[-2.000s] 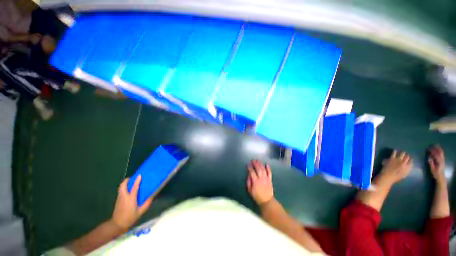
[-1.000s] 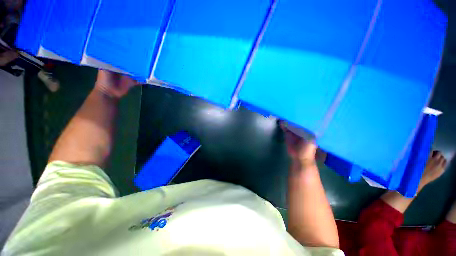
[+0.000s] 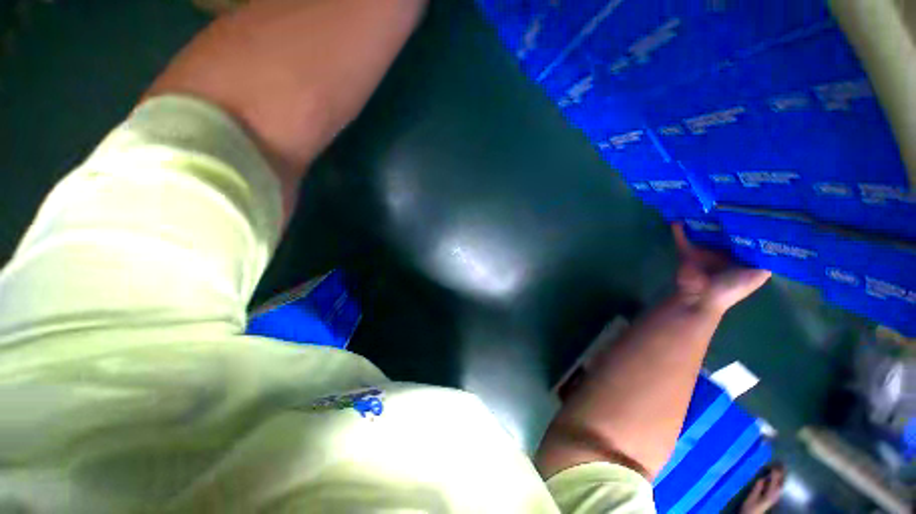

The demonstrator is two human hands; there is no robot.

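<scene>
A carton stack [image 3: 743,131] of blue cartons with small white print fills the upper right, tilted in the view. My right hand [image 3: 718,281] is under its lower edge, fingers on the cartons, with the forearm rising from below. My left arm reaches up past the top edge, and my left hand is out of the picture. A single closed blue carton [image 3: 313,309] lies on the dark green bench [image 3: 472,231], partly covered by my sleeve and shirt.
Blue cartons with a raised white flap [image 3: 711,442] stand at the lower right. Another person's hand [image 3: 765,490] is beside them. A pale strip edges the upper right corner. Blurred pale items lie at the far right.
My left hand let go of the single carton, went under the stack's left part, then left the picture. The stack has swung to the upper right, showing its printed sides. My right hand moved up with it.
</scene>
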